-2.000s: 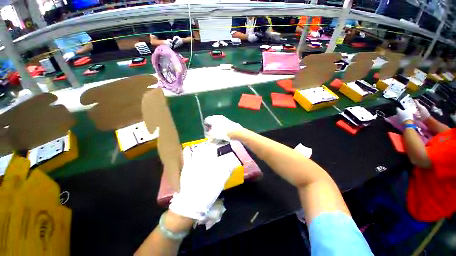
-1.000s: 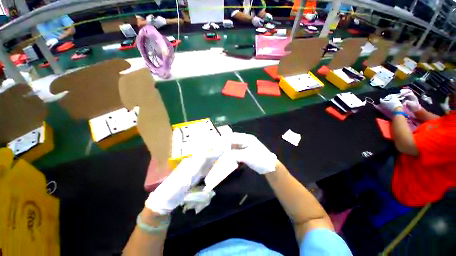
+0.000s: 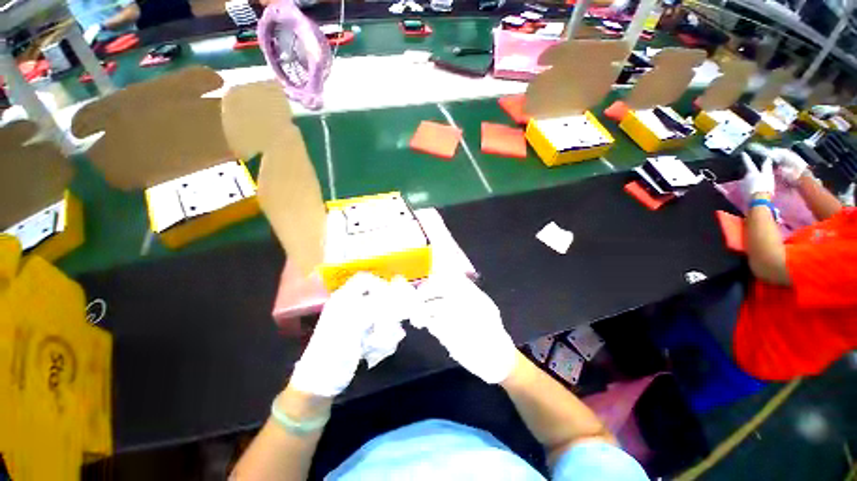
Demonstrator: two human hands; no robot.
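Observation:
An open yellow carton (image 3: 378,260) with its brown lid (image 3: 289,193) standing up at its left sits on a pink slab (image 3: 301,293) on the black bench. White inserts (image 3: 374,228) with small dark holes and dark gaps fill it. My left hand (image 3: 340,331), in a white glove, holds a crumpled white cloth (image 3: 383,338) in front of the carton. My right hand (image 3: 470,324), also gloved, is beside it with fingers bent near the cloth. Whether the right fingers grip anything is too blurred to tell.
Flat yellow blanks (image 3: 58,362) stand at the left. A white slip (image 3: 555,238) lies on the black bench (image 3: 601,272). Red-orange pads (image 3: 503,140) and other open cartons (image 3: 569,150) are on the green belt. A person in red (image 3: 799,301) works at the right. A bin with white pieces (image 3: 567,361) is below.
My hands have moved off the carton's inserts to just in front of it. The crumpled cloth, earlier on the bench edge, is now at my left hand. The inserts are now uncovered.

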